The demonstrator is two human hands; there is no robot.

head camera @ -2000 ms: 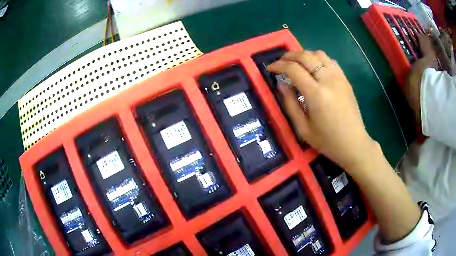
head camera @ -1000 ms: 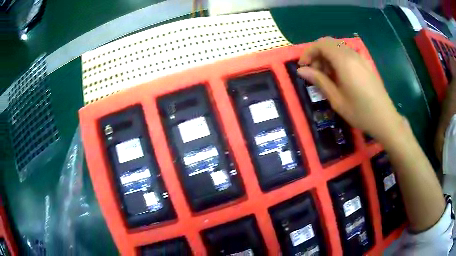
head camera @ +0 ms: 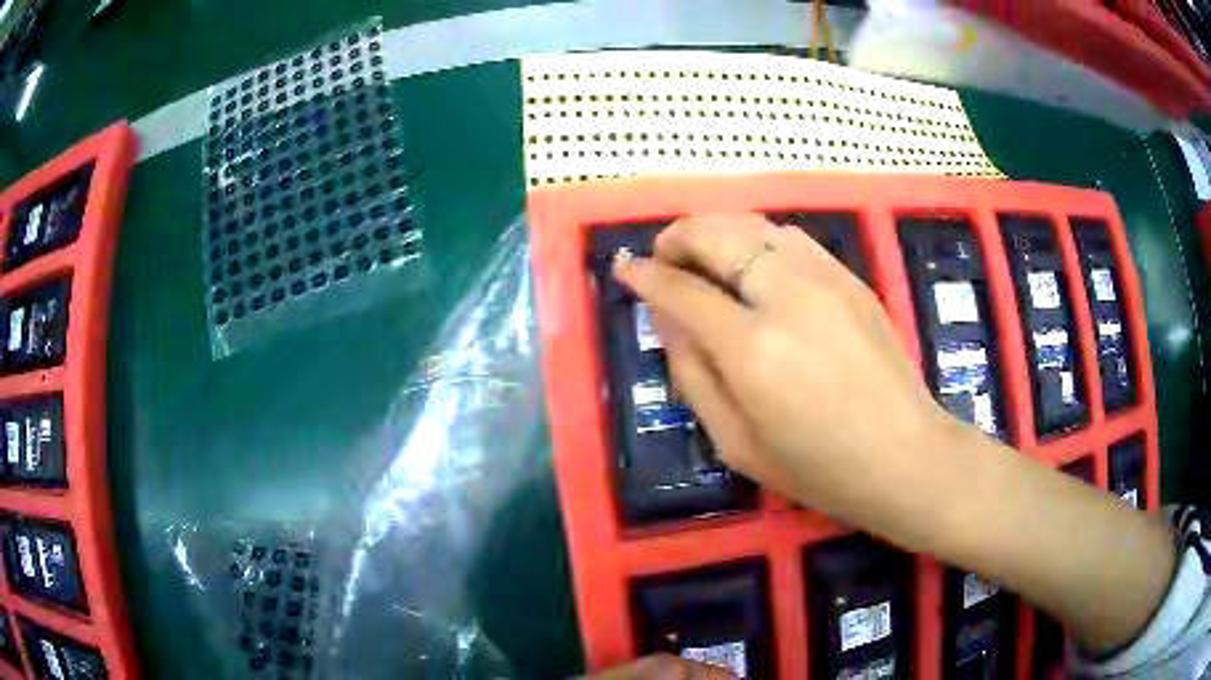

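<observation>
A red foam tray [head camera: 565,385] holds black phones, back side up, one per pocket. My right hand [head camera: 784,345] is over the top-left phone [head camera: 664,478], its fingertips close together at the phone's upper-left corner, by the camera area. Whether a small part is between them cannot be told. The hand and wrist hide parts of the neighbouring phones. Only a few fingers of my left hand [head camera: 664,668] show at the bottom edge, over the lower-left phone [head camera: 697,611]; what they hold is not visible.
A cream sheet of black dots [head camera: 744,126] lies along the tray's far edge. Left of the tray are a clear gasket sheet [head camera: 312,186], crumpled clear film [head camera: 425,438] and another gasket sheet [head camera: 275,604]. Another red tray of phones [head camera: 100,266] stands at far left.
My right hand has gone from the upper-right phones to the top-left phone. The view has swung left, so the tray sits further right. Fingers of my left hand have appeared at the bottom.
</observation>
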